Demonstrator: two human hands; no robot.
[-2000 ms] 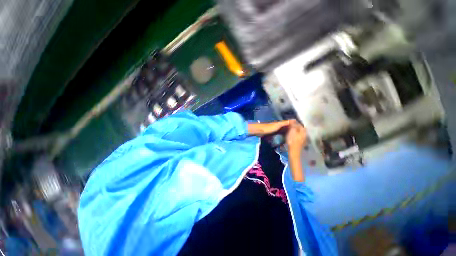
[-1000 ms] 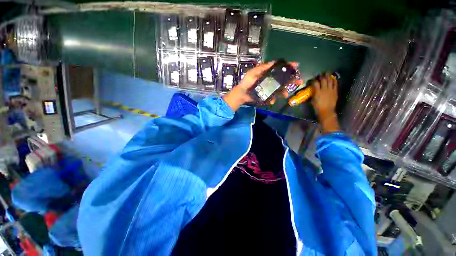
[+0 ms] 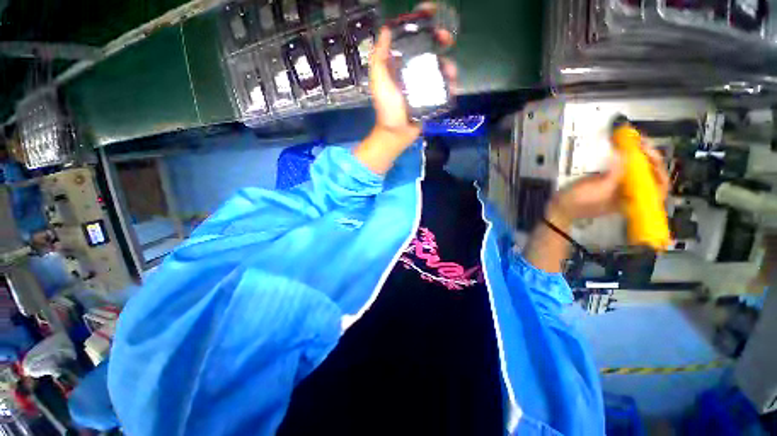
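Note:
My left hand is at the top centre, closed around a dark phone unit with a bright pale patch facing up. The unit is held above the green bench surface. My right hand is at the right, blurred, gripping an orange-yellow electric screwdriver. The screwdriver is tilted, with its dark end up at the left, in front of the white machine. A clear blister tray holding several dark units with pale patches lies just left of my left hand.
The white machine stands at the right. Stacked filled blister trays are at the upper right. Blue baskets show below the bench edge. The green surface runs left to a clear tray stack.
My right hand has swung right with the screwdriver, away from the unit. My left hand has moved up and left with the unit. The camera view has shifted, showing more of the machine.

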